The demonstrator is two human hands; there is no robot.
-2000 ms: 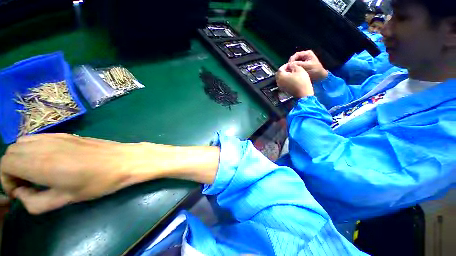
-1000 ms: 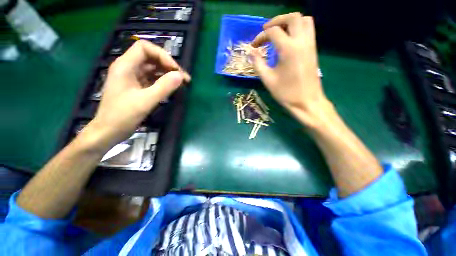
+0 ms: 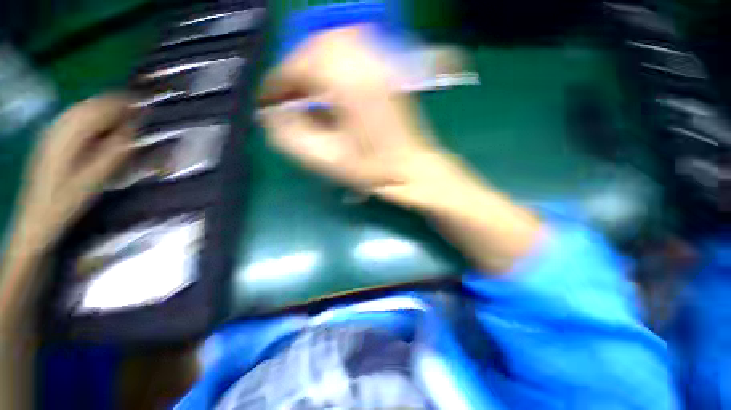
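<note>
The frame is strongly blurred. A black phone tray (image 3: 220, 200) stands at the left with several phone middle frames in its recesses; the nearest phone (image 3: 144, 264) shines white. My left hand (image 3: 80, 152) is at the tray's left side, its fingertips near an upper phone; whether it holds anything is unclear. My right hand (image 3: 345, 112) is raised over the mat just right of the tray, fingers curled and pointing left. A thin light line shows at its fingertips, too blurred to name. The blue parts bin (image 3: 337, 14) is mostly hidden behind this hand.
A blurred pale zip bag (image 3: 449, 68) lies right of the bin. Another black tray with phones (image 3: 681, 104) stands at the far right, with a dark scattered pile (image 3: 589, 120) beside it. A person's blue sleeve (image 3: 705, 320) shows at the lower right edge.
The view has shifted slightly. My right hand has left the bin's inside and moved left towards the tray. My left hand has moved left, to the tray's outer side.
</note>
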